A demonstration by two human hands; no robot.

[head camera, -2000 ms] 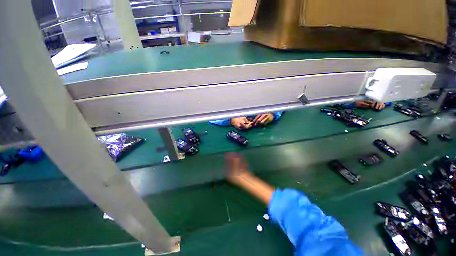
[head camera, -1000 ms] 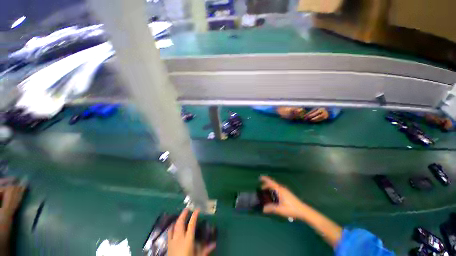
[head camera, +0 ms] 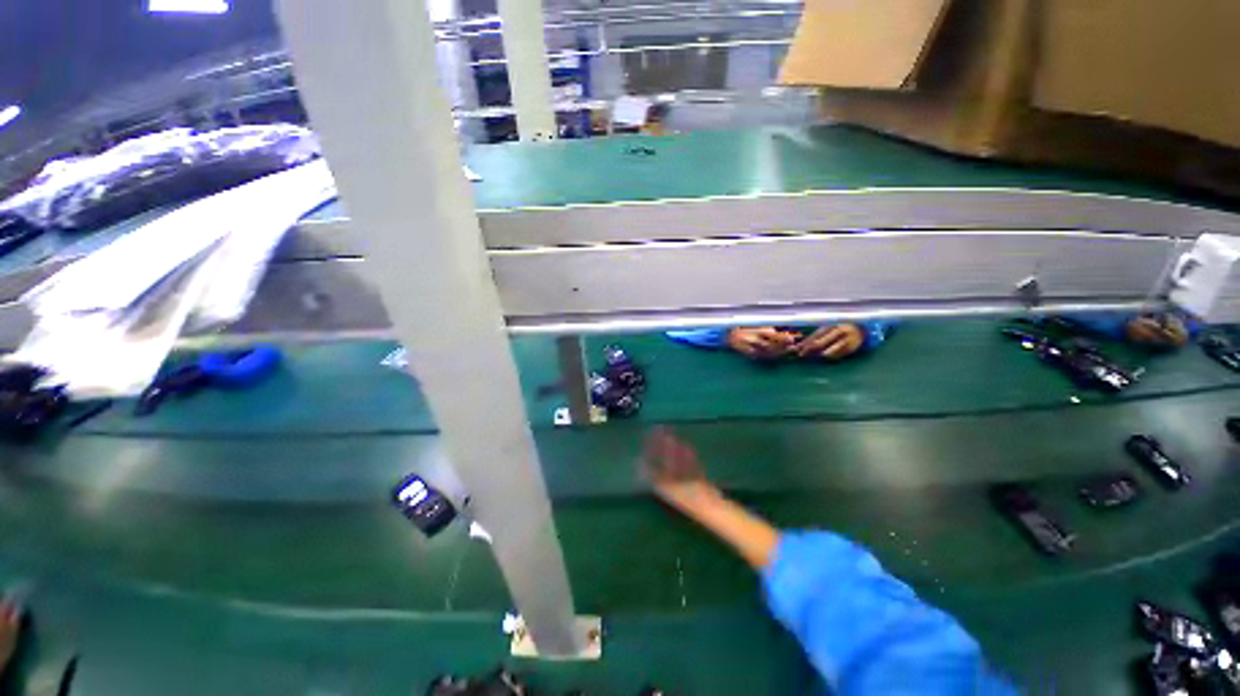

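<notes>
My right hand (head camera: 673, 469) reaches out over the green conveyor belt from a blue sleeve. It is blurred, and I cannot tell whether it holds anything. My left hand is out of the picture. A black handset (head camera: 423, 505) with a bright face lies on the belt left of the slanting post. Another black handset (head camera: 1034, 519) lies on the belt to the right, with more beside it. Dark units (head camera: 473, 684) show at the bottom edge, cut off.
A grey post (head camera: 456, 354) slants down in front of me to a base plate. A heap of handsets (head camera: 1180, 653) is at lower right. Another person's hands (head camera: 796, 343) work opposite under the grey rail. Part of a hand (head camera: 8, 632) shows at the left edge. A cardboard box (head camera: 938, 116) stands above.
My right hand has left the black unit near the post and moved up and left over the belt. My left hand, on dark units a second ago, has gone out of view. The view has shifted.
</notes>
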